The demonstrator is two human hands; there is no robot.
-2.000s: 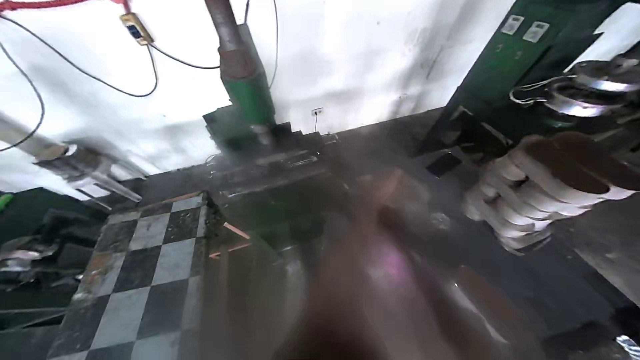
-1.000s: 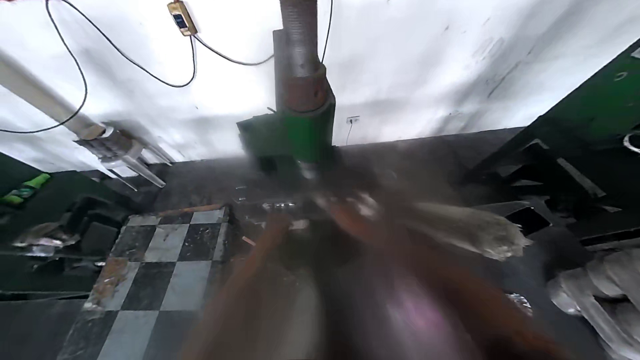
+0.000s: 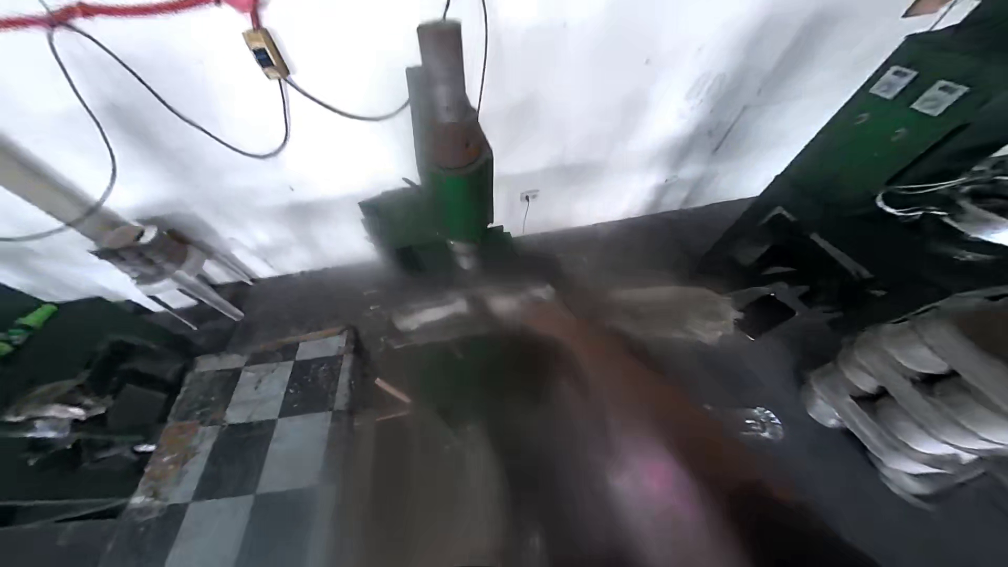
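Note:
A green machine (image 3: 461, 197) with a thick metal cylinder (image 3: 442, 79) on top stands against the wall. My right forearm runs up from the lower right, and my right hand (image 3: 524, 303), badly blurred, is at the machine's base, just below the metal tip. Whether its fingers hold anything cannot be told. Beside it on the left lies a pale, blurred piece (image 3: 431, 313), its kind unclear. I cannot make out my left hand. Blurred dark and pink shapes, probably clothing, cover the lower middle.
A checkered tiled surface (image 3: 260, 441) is at the left. A pale elongated bundle (image 3: 669, 311) lies right of the machine. Several curved pale pieces (image 3: 913, 394) are stacked at the far right, below a green cabinet (image 3: 890, 134). A cable hangs from a yellow control box (image 3: 266, 53).
A left forearm that showed beside the machine one second ago is no longer plain. My right arm still reaches to the machine's base. The view has shifted.

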